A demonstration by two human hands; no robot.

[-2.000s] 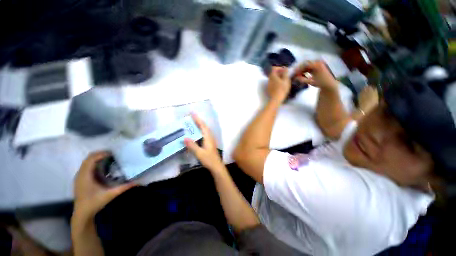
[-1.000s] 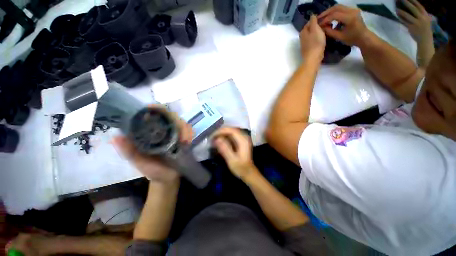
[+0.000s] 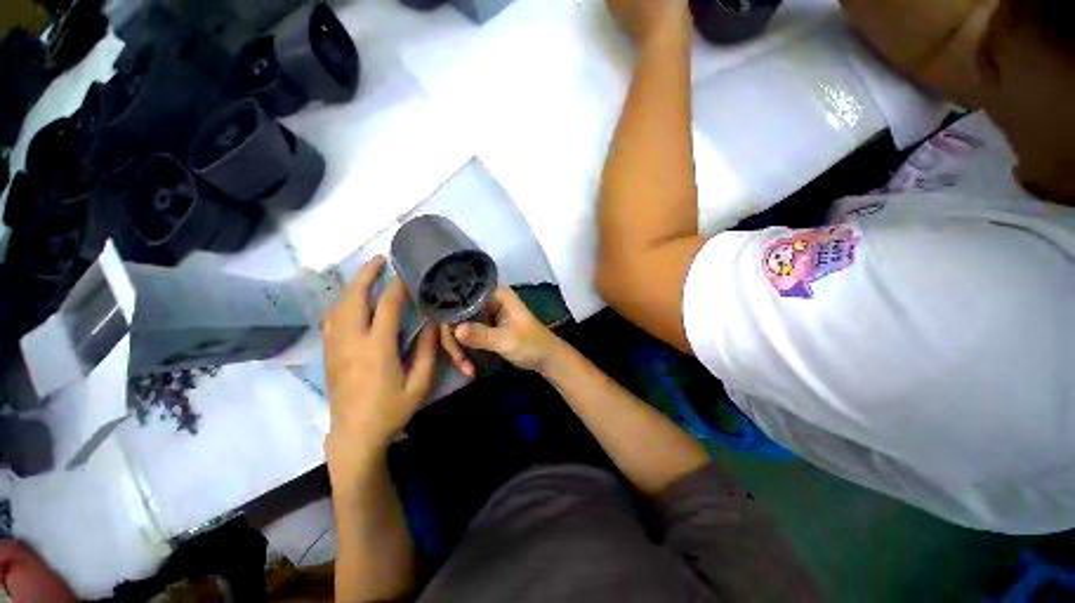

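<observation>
A dark grey handheld fan [image 3: 441,269] is over the near table edge, its round ribbed face tilted down towards me. My right hand [image 3: 509,333] grips it from below right, thumb and fingers just under the head; its handle is mostly hidden. My left hand [image 3: 375,359] is at the left side of the head, fingers spread; whether it touches the fan is unclear. A pale grey-blue retail box [image 3: 218,320] lies at the left, its open end with white flaps facing left. A grey cylinder shows inside that open end.
Black cup-shaped housings [image 3: 165,203] are piled at the upper left. Small black fittings [image 3: 175,398] lie by the box. A clear plastic sleeve [image 3: 495,214] and a dark green patch [image 3: 542,303] are at the near edge. A person in a white shirt [image 3: 849,353] sits close at right.
The fan has moved right, its handle no longer pointing clearly to the lower right. My right hand has come onto it; my left has opened beside it. The view has shifted.
</observation>
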